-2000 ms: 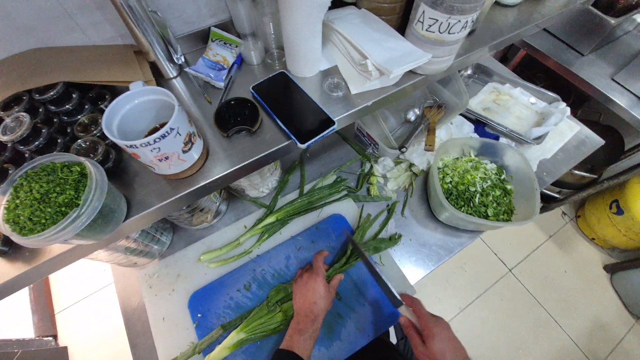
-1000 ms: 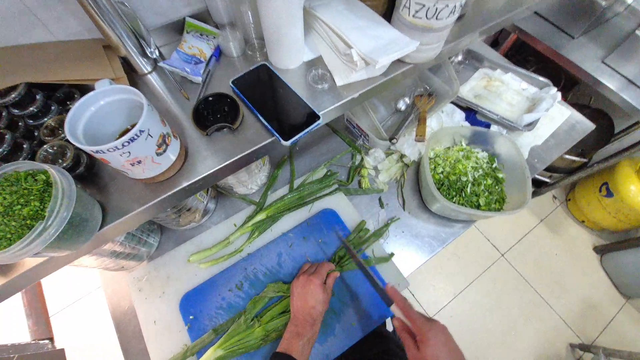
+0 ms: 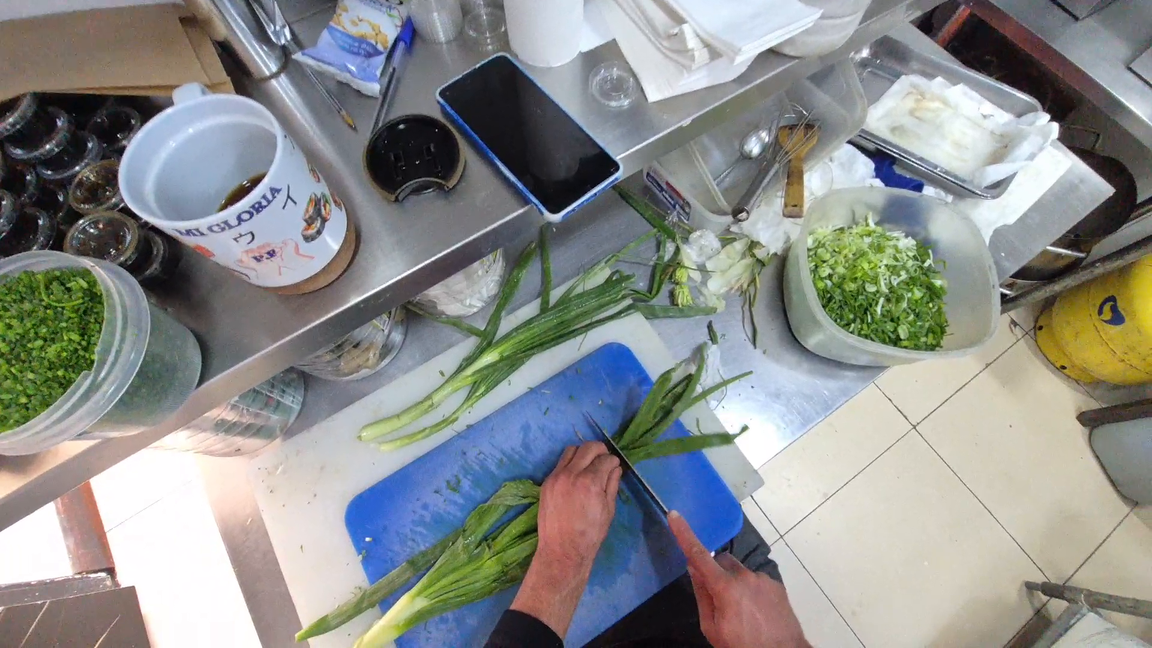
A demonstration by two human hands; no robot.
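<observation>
My left hand presses a bunch of green onions onto a blue cutting board, which lies on a larger white board. In my right hand is a kitchen knife; its blade crosses the green leaves just beside my left fingertips, and my index finger lies along it. Cut-side leaf ends spread beyond the blade. More green onions rest on the white board behind. At the right, a translucent plastic tub holds chopped green onion.
On the steel shelf above stand a mug, a smartphone, a round black lid and a tub of chopped greens. A tray with paper and a plastic container with utensils sit at the back right.
The knife blade has moved from the right of my left hand to close against its fingertips. My left hand remains on the bunch.
</observation>
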